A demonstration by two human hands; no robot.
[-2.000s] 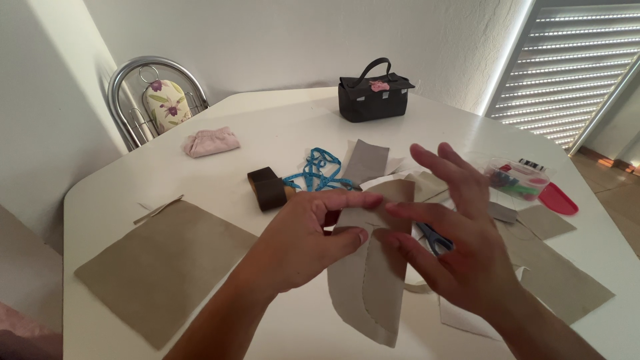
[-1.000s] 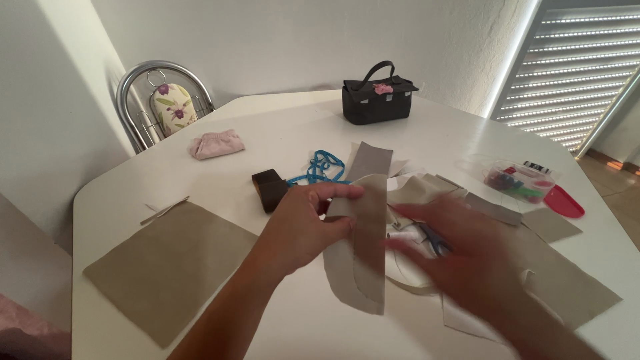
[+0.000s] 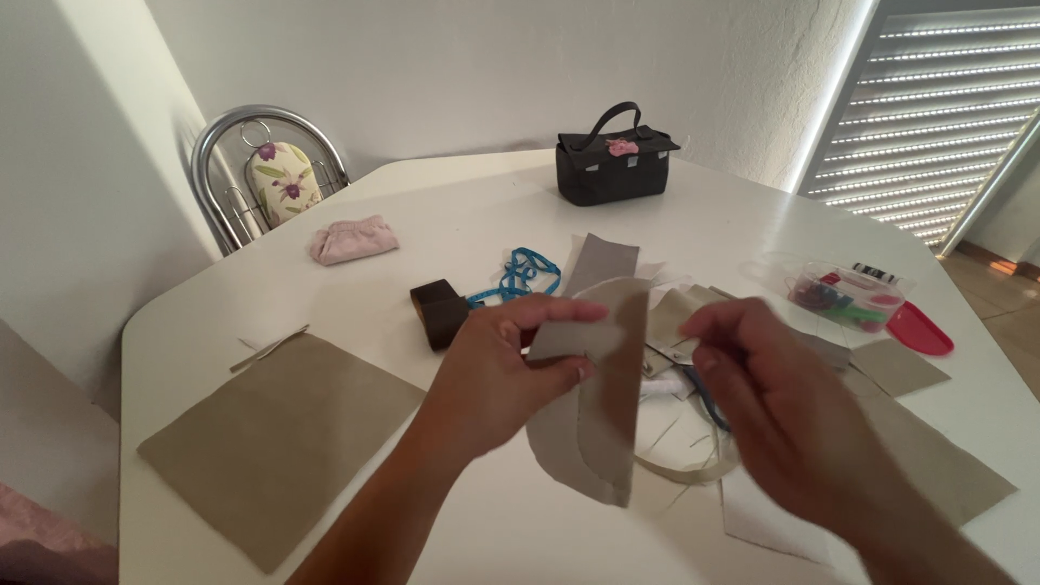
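Observation:
My left hand [image 3: 520,366] pinches a curved piece of beige fabric [image 3: 605,414] near its top, thumb in front and fingers behind. The piece is folded and hangs over the table, with a line of stitching or an edge along its curve. Just right of it, my right hand [image 3: 747,382] is raised with thumb and forefinger together; whether a needle or thread is between them cannot be seen. Scissors with dark blue handles [image 3: 707,396] lie on the table partly behind my right hand, among beige scraps and a curved fabric strip [image 3: 691,471].
A square of beige fabric [image 3: 280,447] lies at left. Behind are a dark brown roll [image 3: 439,313], a blue tape measure [image 3: 520,276], a pink cloth item [image 3: 355,240] and a black handbag [image 3: 613,166]. At right stand a clear plastic box [image 3: 845,299] and a red lid [image 3: 920,329].
My right hand has moved away from the fabric piece to the right, and its fingers have come together. My left hand still holds the piece, which has turned somewhat.

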